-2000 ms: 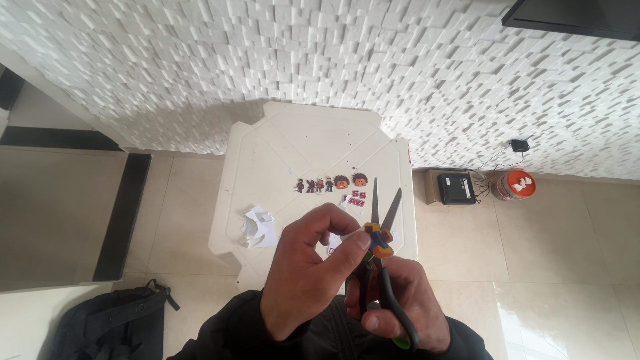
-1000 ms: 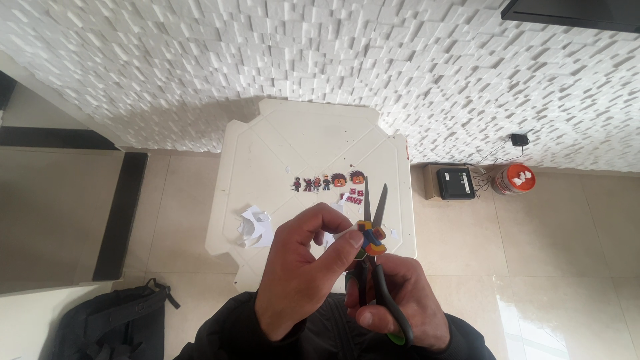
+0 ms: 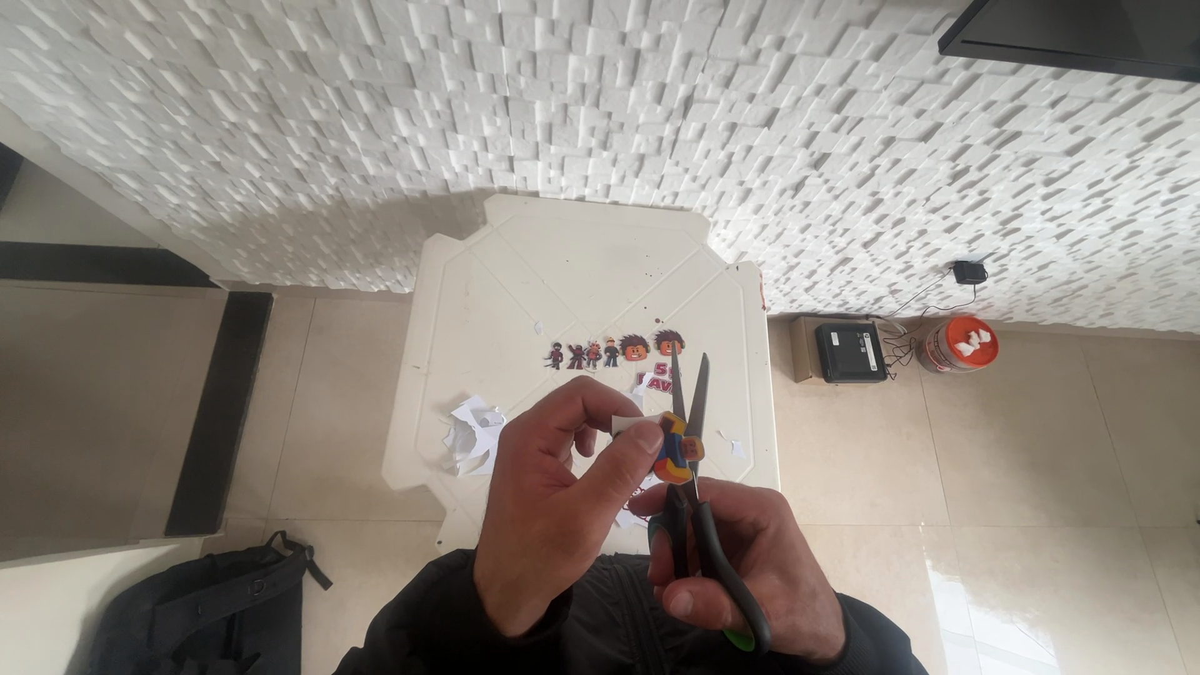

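Between thumb and fingers, my left hand (image 3: 567, 497) pinches a colourful printed paper figure (image 3: 673, 452) with a bit of white paper at its edge. My right hand (image 3: 750, 553) grips black-handled scissors (image 3: 717, 553); their blades point away from me, slightly apart, with the figure at their base. Past my hands, a row of small cut-out character figures (image 3: 593, 352) and two cut-out cartoon heads (image 3: 635, 348) lies on the white table (image 3: 600, 244). Below the heads are cut-out letters (image 3: 661, 377), partly covered by a paper scrap.
Crumpled white paper scraps (image 3: 475, 433) lie on the table's left side. A textured white wall (image 3: 600, 112) stands behind it. On the floor at right are a black box-shaped device (image 3: 850, 352) with cables and a red-lidded tub (image 3: 970, 342). A black backpack (image 3: 211, 609) is at lower left.
The figure in my left hand has turned against the scissors, and the gap between the blades has become narrower. Both hands stay in about the same place.
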